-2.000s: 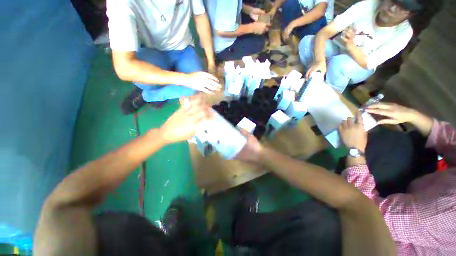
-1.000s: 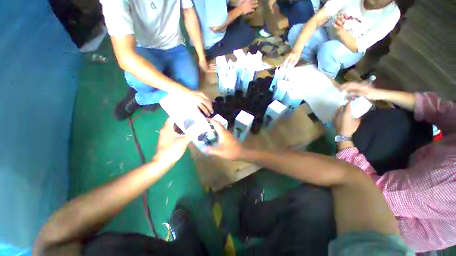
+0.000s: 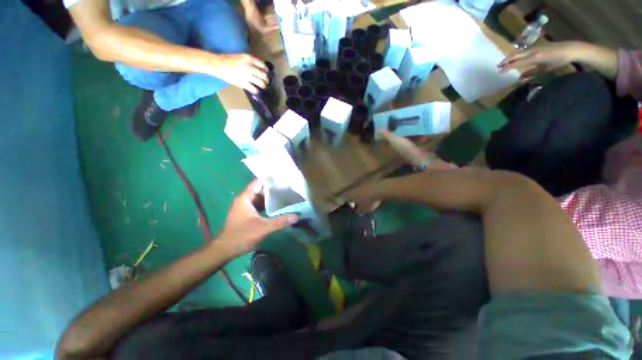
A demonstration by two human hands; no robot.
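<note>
My left hand [image 3: 248, 219] holds an open white and pale blue carton [image 3: 287, 184], its hollow mouth and raised flaps towards me. My right hand [image 3: 362, 197] is low beside the brown cardboard's front edge, away from the carton; its fingers are partly hidden and nothing clear shows in them. Several closed cartons [image 3: 336, 118] stand just beyond the open one. Behind them is a dense cluster of black tubes [image 3: 321, 91] with round hollow-looking ends.
Brown cardboard [image 3: 338, 169] lies under the goods. Another person's hand [image 3: 243, 72] touches a black tube at left. A watch-wearing hand [image 3: 407, 149] is by a lying carton [image 3: 413, 120]. A large white sheet [image 3: 464, 53] and a clear bottle [image 3: 531, 32] are at upper right.
My hands have separated; the right moved down and right off the carton. The carton's open mouth now shows. The neighbour's hand moved from the white sheet to near a lying carton.
</note>
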